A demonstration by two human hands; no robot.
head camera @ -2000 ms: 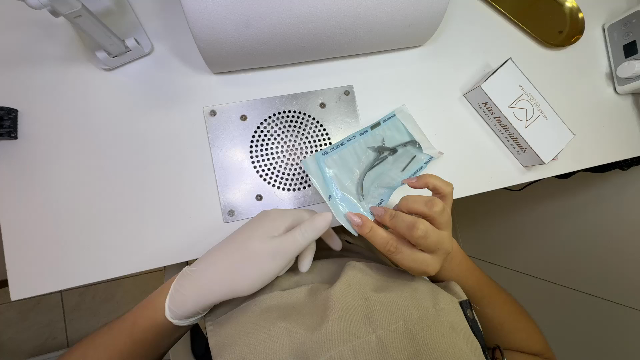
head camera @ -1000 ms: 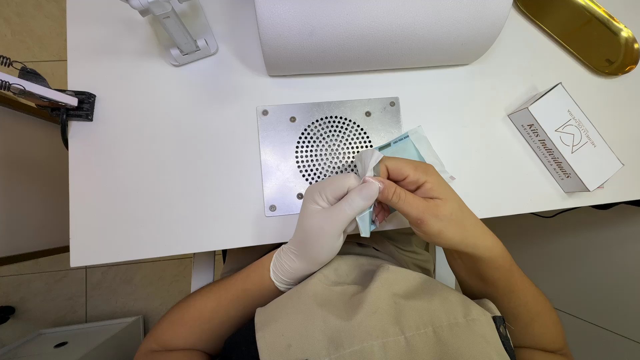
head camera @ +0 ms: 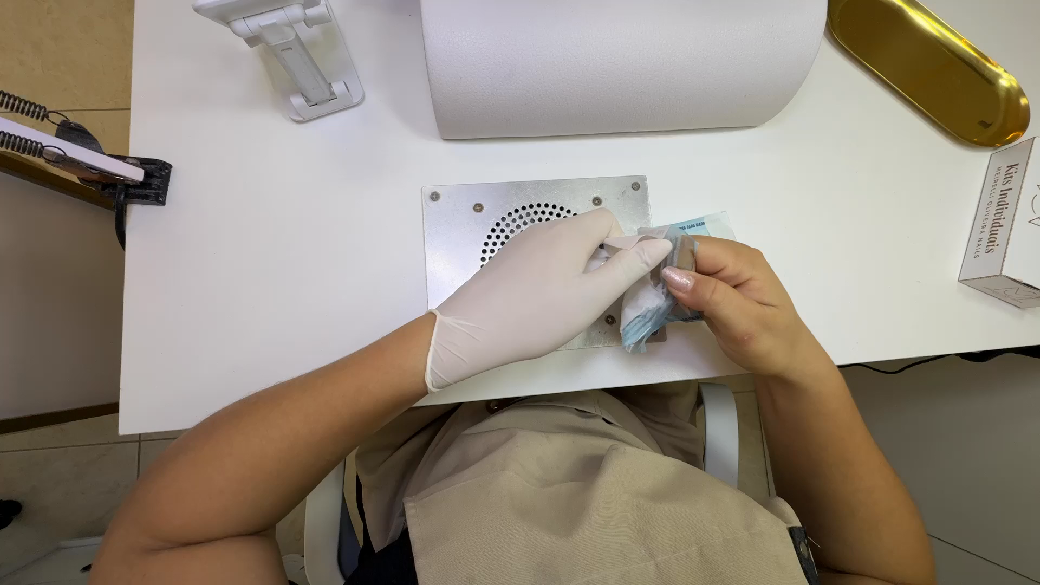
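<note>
A sterilization pouch (head camera: 647,313) of clear film and pale blue paper, torn and crumpled along one side, is held between both hands. My left hand (head camera: 544,280), in a white glove, pinches its paper edge between thumb and fingers, over the perforated metal plate (head camera: 455,244) set in the table. My right hand (head camera: 731,301), ungloved, grips the pouch from the right with the thumb on top. The metal tool inside is mostly hidden by the fingers and the folds.
A white padded armrest (head camera: 617,65) lies across the back of the white table (head camera: 268,276). Behind left stands a white folding stand (head camera: 309,73). A black clamp (head camera: 150,180) grips the left edge. At right are a gold tray (head camera: 934,69) and a white printed box (head camera: 995,227).
Two seconds ago the pouch lay flat and whole in my right hand, the tool visible through its film. My left hand has since taken hold of it, and the pouch is now torn and crumpled.
</note>
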